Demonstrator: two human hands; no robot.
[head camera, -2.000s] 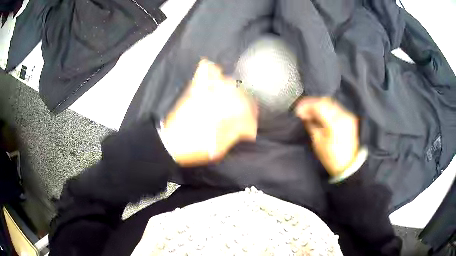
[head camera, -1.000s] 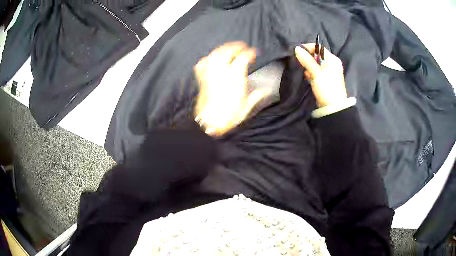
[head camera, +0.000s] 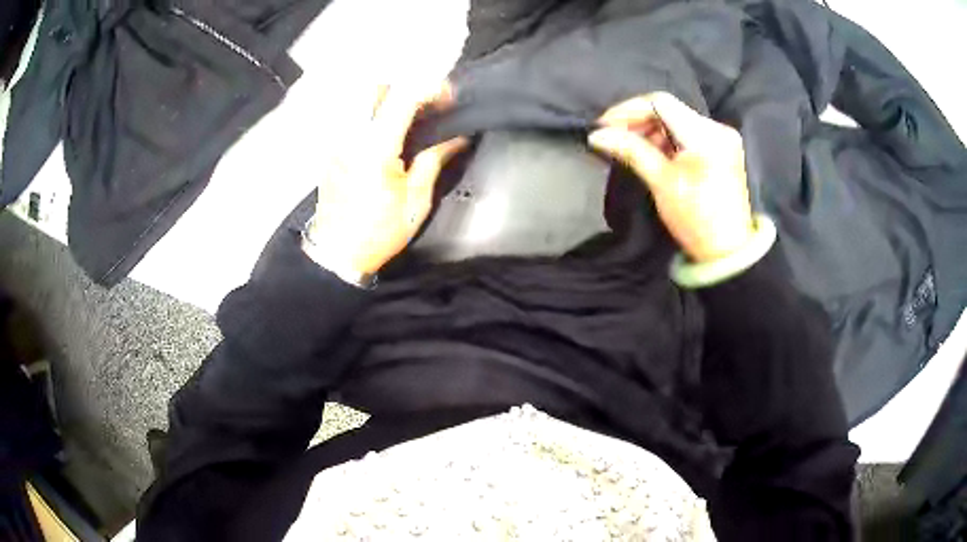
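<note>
A dark jacket (head camera: 573, 64) lies in front of me, its edge pulled across between my hands. My left hand (head camera: 392, 180) holds the edge at the left, between thumb and fingers. My right hand (head camera: 679, 169) pinches the same edge at the right. A thin dark tool, likely the small scissors (head camera: 666, 129), shows partly between the right fingers; the rest is hidden. Below the edge, a smooth pale grey area (head camera: 530, 196) shows, framed by dark fabric. I cannot tell what it is.
Another dark jacket (head camera: 148, 116) lies at the upper left of the white table (head camera: 249, 175). More dark garment with a sleeve (head camera: 880, 254) spreads at the right. Speckled floor (head camera: 127, 339) shows at the lower left. My pale beaded front (head camera: 509, 476) is at the bottom.
My left hand has moved left and now grips the edge. My right hand has come slightly lower. The fabric edge is drawn out between them, and more of the grey area shows than one second ago.
</note>
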